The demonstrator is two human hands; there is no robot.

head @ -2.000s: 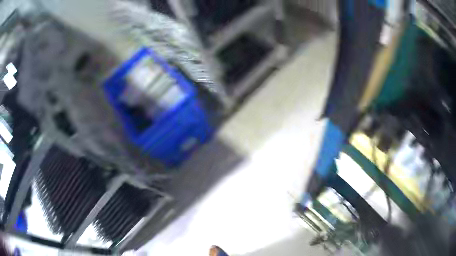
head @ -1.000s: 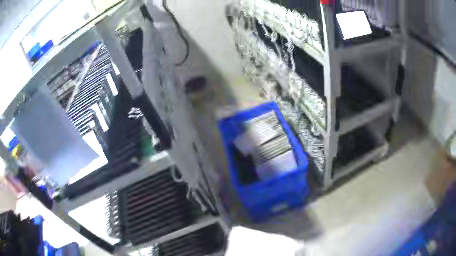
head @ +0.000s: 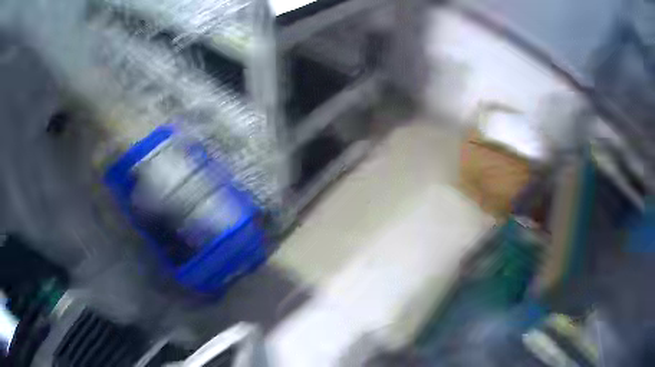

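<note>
A blue crate [head: 226, 267] stands on the floor at the left of the view, blurred by motion. Pale, whitish slabs [head: 205, 204] lie in it, with a dark gap at its near left side. They look like tablets standing on edge, but the blur hides their detail. Neither my left hand nor my right hand can be made out in the frame.
A grey rack [head: 276, 107] with dark shelves and pale cables stands behind the crate. Dark racked slabs [head: 97, 340] show at the lower left. A brown cardboard box [head: 494, 175] with white material is at the right wall. Green and blue rack parts are at the lower right.
The view has swung to the right, so the crate now sits further left. The cardboard box has come into view, and the large left rack has mostly left it.
</note>
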